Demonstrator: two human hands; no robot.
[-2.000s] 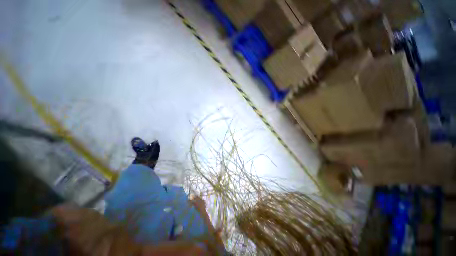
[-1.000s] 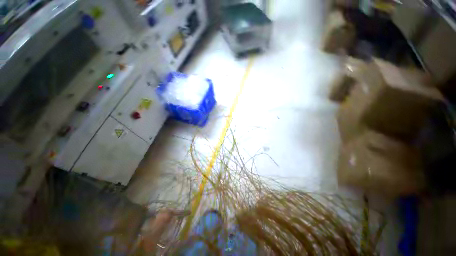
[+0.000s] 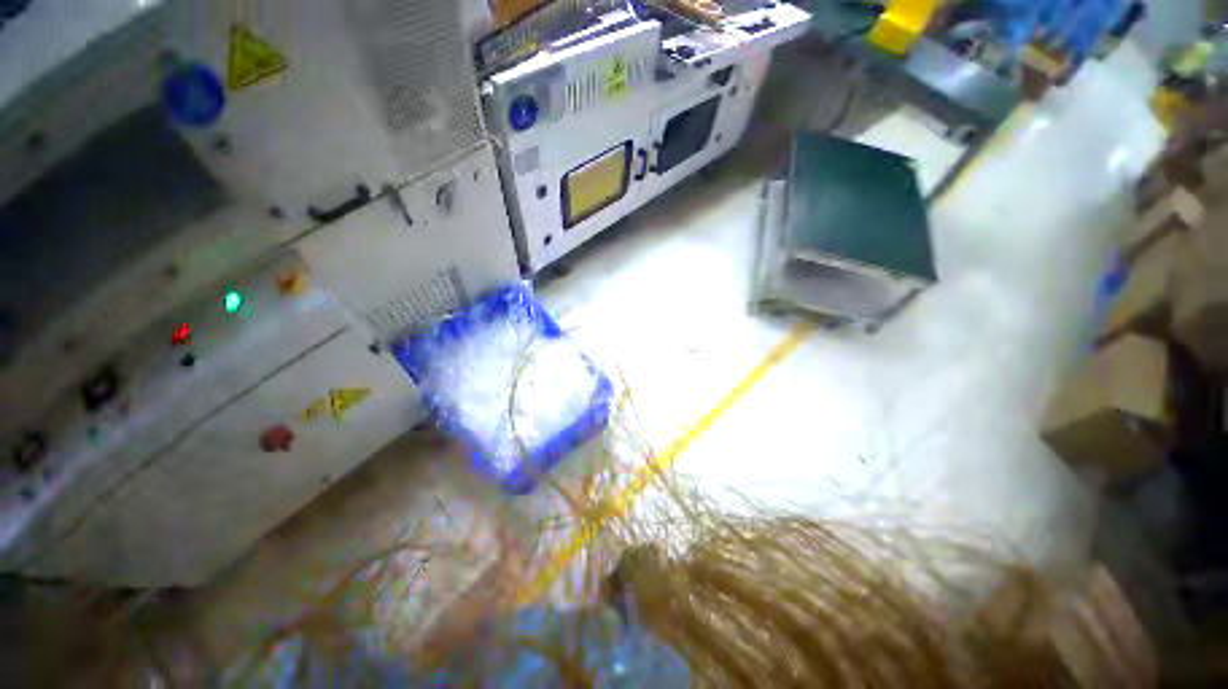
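A blue bin [image 3: 579,431] filled with clear, shiny, crumpled film stands on the floor in front of me, against the pale machine. The machine's panel [image 3: 310,364] has a green light, a red light and yellow warning labels. A blurred skin-toned shape, perhaps part of my left hand or arm [image 3: 458,592], shows at the lower edge behind strands of hair; its fingers and any hold cannot be made out. My right hand cannot be made out in the picture.
A trolley with a dark green top [image 3: 862,209] stands ahead beside a yellow floor line [image 3: 734,393]. A white cabinet machine [image 3: 579,162] is beyond the bin. Brown cartons [image 3: 1124,390] line the right side. A person in blue [image 3: 1064,24] is at the far bench. Hair covers the lower picture.
The view has turned from the carton aisle towards the machine. The bin and green-topped trolley now appear larger and nearer, and the far bench and person have come into view.
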